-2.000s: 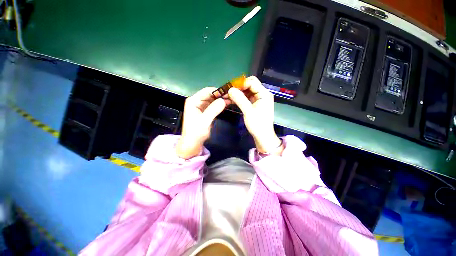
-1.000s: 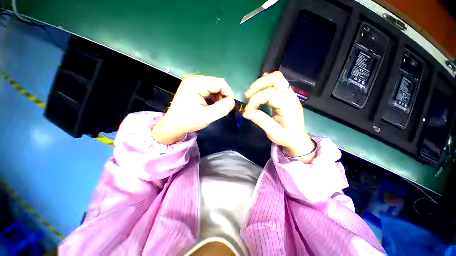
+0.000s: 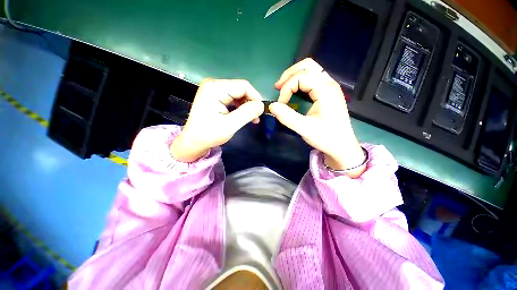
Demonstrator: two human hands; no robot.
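Observation:
My left hand (image 3: 218, 116) and my right hand (image 3: 317, 110) are close together over the bench's front edge. A small dark part (image 3: 267, 107), which looks like the flex cable with module, is pinched between the thumbs and fingertips of both hands. The fingers hide most of it, and its orange part is hardly seen. A little orange-yellow shows behind my right fingers; I cannot tell what it is. My right hand's other fingers are curled and raised.
The black phone tray (image 3: 354, 103) lies at right. It holds two phones with back cover off (image 3: 409, 62) (image 3: 458, 88) and dark-screened phones (image 3: 347, 42) (image 3: 495, 129). A knife tip (image 3: 276, 8) shows on the green mat (image 3: 170, 34). An orange-brown board (image 3: 493, 20) is behind; black racks (image 3: 79, 107) stand below.
The hands have come from over the mat's edge to nearer my body. The part was plainly orange and black before; now mostly a dark bit shows. My right fingers have risen slightly. The view has shifted.

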